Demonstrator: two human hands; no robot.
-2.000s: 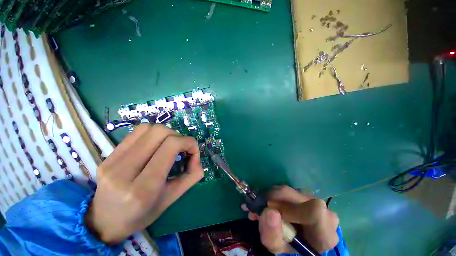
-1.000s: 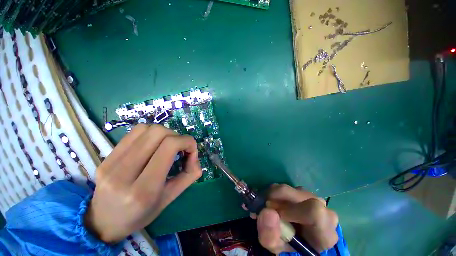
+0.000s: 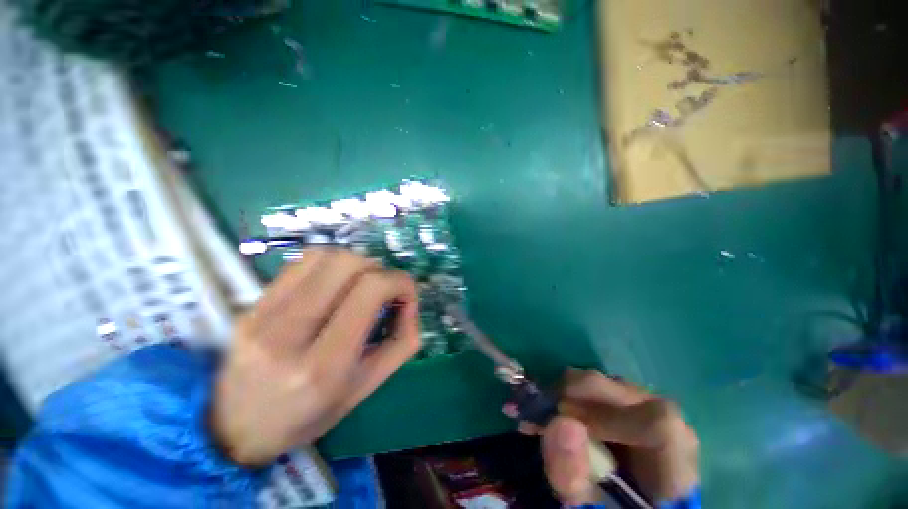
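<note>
A small green PCB panel (image 3: pixel 428 239) lies flat on the green mat, with a bright silvery row along its far edge. My left hand (image 3: pixel 324 343) covers its near left part; thumb and forefinger tips are pinched together, and blur and the fingers hide whether they hold a small part. A dark bit shows inside the finger loop. My right hand (image 3: pixel 622 432) grips the soldering iron (image 3: pixel 535 403), its metal tip at the panel's right part near my left fingertips. A small component (image 3: pixel 253 247) with a white end sticks out at the panel's left edge.
The white component sheet (image 3: pixel 70 219) lies at the left. Stacked PCB panels (image 3: pixel 149 30) stand at the far left, another panel (image 3: pixel 498 10) at the top. The tan pad (image 3: pixel 747 129) with solder scraps lies far right. Black cables (image 3: pixel 881 249) run down the right side.
The whole view has shifted and blurred, so everything appears slightly further right. My hands, the iron and the panel keep nearly the same places relative to each other.
</note>
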